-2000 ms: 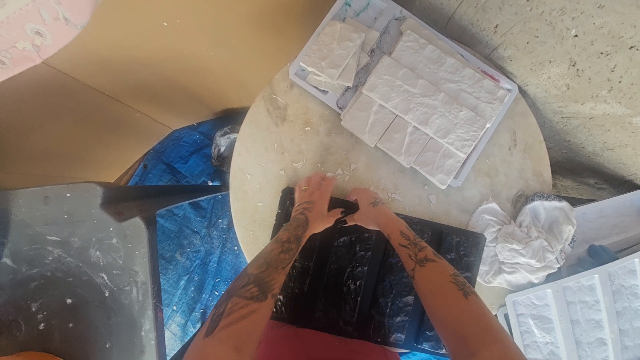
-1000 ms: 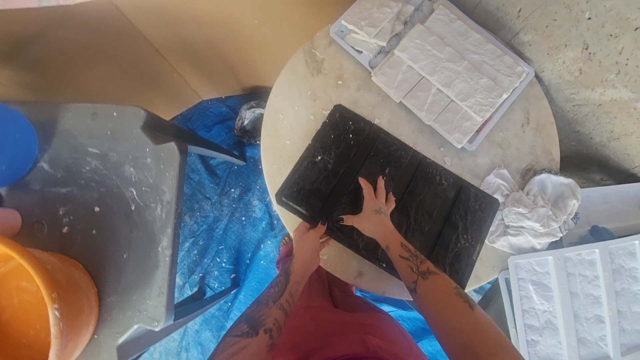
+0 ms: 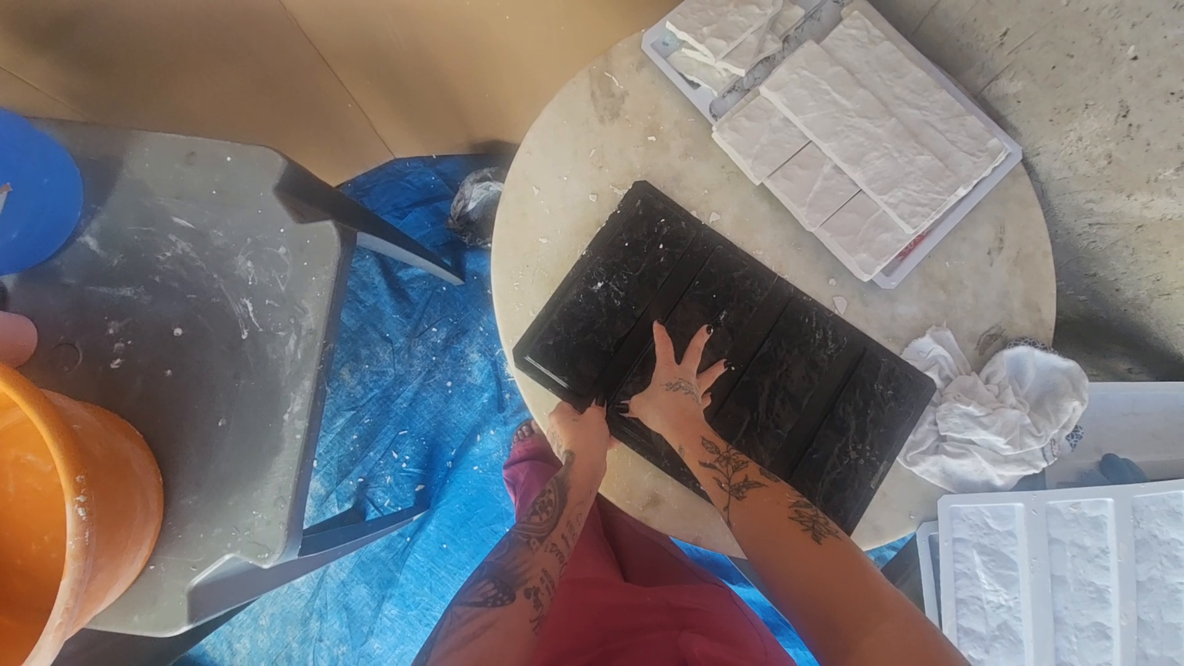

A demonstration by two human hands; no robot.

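Observation:
A black mold tray [image 3: 777,305] with several long textured sections lies at a slant on the round stone-like table [image 3: 573,148]. My left hand [image 3: 581,433] grips the tray's near edge, fingers curled around it and partly hidden. My right hand [image 3: 680,388] rests on the tray with its fingers spread, the thumb close to the left hand. White textured plaster tiles [image 3: 879,111] are stacked in a pale tray [image 3: 883,277] farther back on the table. A crumpled white cloth [image 3: 999,416] sits by the black tray's right end.
At the left stands a grey plastic table [image 3: 213,370] with an orange bucket [image 3: 120,481] and a blue round container [image 3: 37,194]. Blue tarpaulin [image 3: 407,370] covers the floor. White-filled molds [image 3: 1027,495] lie at the lower right. A clear plastic bundle [image 3: 476,205] lies beside the round table.
Both hands were together at the black tray's far edge two seconds ago. The tray has since turned to a slant; my left hand is at its near edge and my right lies spread on it.

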